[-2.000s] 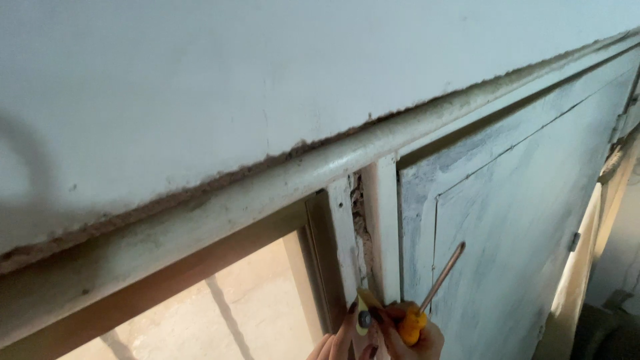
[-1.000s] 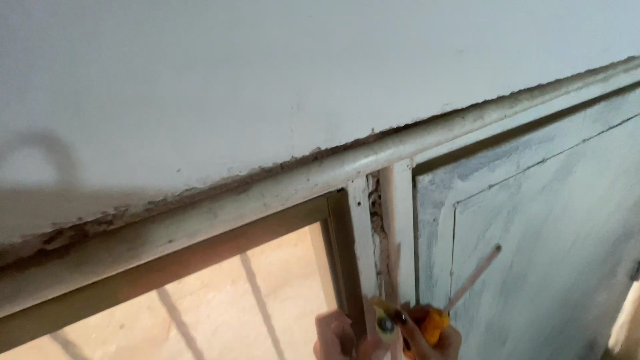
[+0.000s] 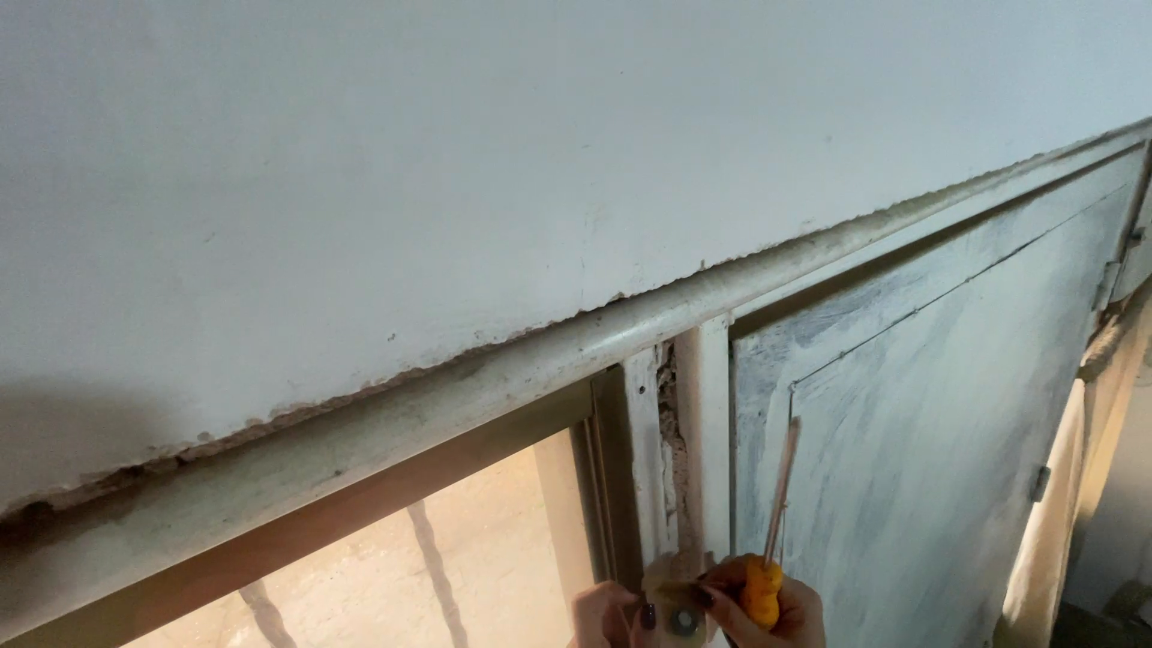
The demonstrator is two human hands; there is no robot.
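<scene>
At the bottom of the view my right hand [image 3: 774,612] holds a screwdriver by its orange handle [image 3: 762,594], the thin metal shaft [image 3: 783,490] pointing up in front of the painted panel. Fingertips of that hand also pinch a small brownish piece [image 3: 675,592], blurred, that looks like tape. My left hand [image 3: 612,616] is beside it, its fingers at a small roll-like object [image 3: 686,621] with a round hole, likely a roll of tape. Both hands are at the lower part of the white window post [image 3: 711,441], where a rough crack [image 3: 670,423] runs down.
A rounded white frame rail [image 3: 540,360] slopes up to the right under the pale wall [image 3: 450,180], with a ragged plaster edge between. A brown-framed window [image 3: 504,531] is at lower left. The painted panel [image 3: 900,432] with hinges fills the right side, beside light cloth [image 3: 1044,531].
The screwdriver shaft, tilted to the right before, now points nearly straight up. Both hands stay close together by the post.
</scene>
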